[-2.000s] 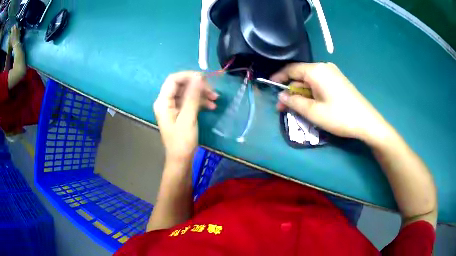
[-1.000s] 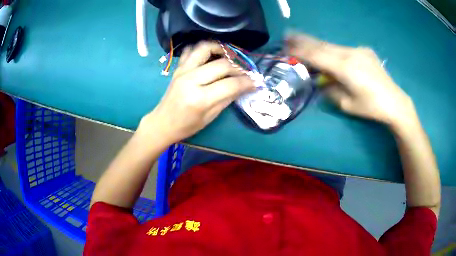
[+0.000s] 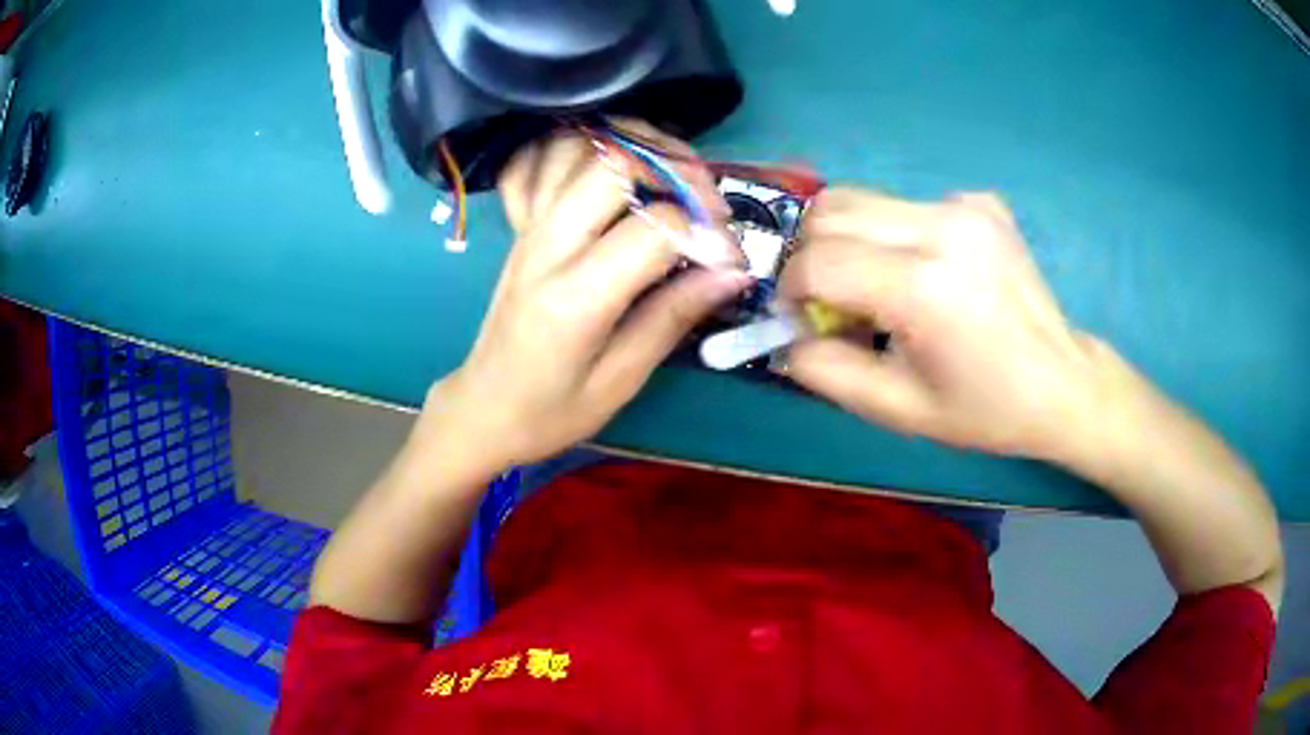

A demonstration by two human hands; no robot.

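Observation:
The black ball housing [image 3: 560, 72] lies at the top centre with its opening towards me. Coloured wires [image 3: 654, 172] run from it to the front camera module [image 3: 762, 244], which sits between my hands, its board partly hidden by my fingers. My left hand [image 3: 604, 287] has its fingertips on the white connector end [image 3: 711, 247] of the wires, over the module. My right hand [image 3: 920, 302] is at the module's right side, closed around a tool with a yellow part [image 3: 823, 317]. A loose orange wire [image 3: 458, 194] with a white plug hangs at the opening's left.
A white antenna [image 3: 356, 122] stands out left of the housing. A small black part [image 3: 26, 161] lies at the bench's far left. A blue plastic crate [image 3: 180, 503] is below the bench edge on the left. A bit of another person's red sleeve [image 3: 22, 381] shows at the left rim.
My left hand has moved from the loose wires onto the connector at the module. My right hand has come in to the module's right side. The module has shifted left, between both hands.

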